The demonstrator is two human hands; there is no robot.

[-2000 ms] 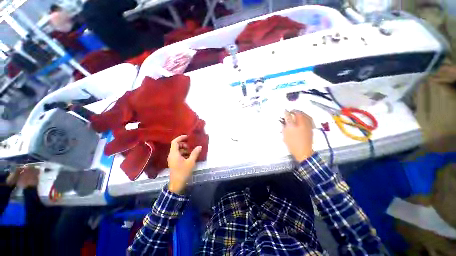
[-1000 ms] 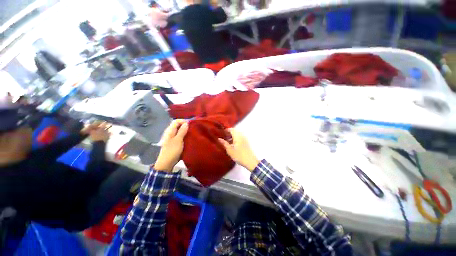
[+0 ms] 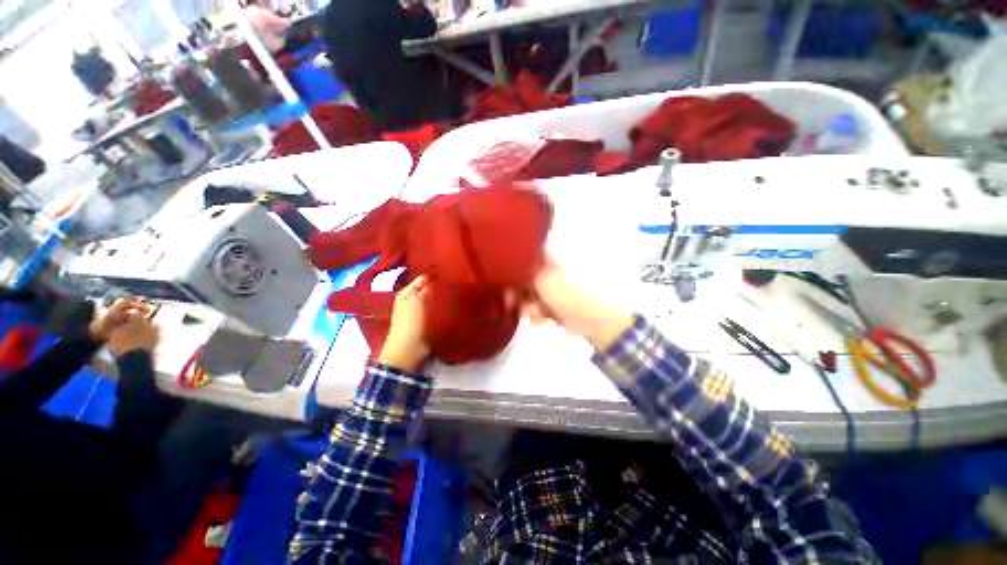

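The dark red garment (image 3: pixel 469 237) is bunched on the left part of the white table, partly lifted and blurred. My left hand (image 3: pixel 410 320) grips its lower left part. My right hand (image 3: pixel 552 296) is at its right side, blurred, with fingertips partly hidden by the cloth; it appears to hold the edge. The scissors (image 3: pixel 889 366), with one orange-red and one yellow loop, lie on the table at the right. Small dark snips (image 3: pixel 754 345) lie left of them.
The white sewing machine (image 3: pixel 795 245) stands behind the snips. A dark cord (image 3: pixel 841 400) crosses the table's front edge. Red garments (image 3: pixel 712 130) and a pink-white bundle (image 3: pixel 502 161) lie in the trough. Another machine's motor end (image 3: pixel 237 265) and a person's hands (image 3: pixel 127 328) are at left. A blue bin (image 3: pixel 440 502) is below.
My hands have moved from apart over the table to the garment, which is now raised and turned between them. The snips lie on the table. The camera view has shifted.
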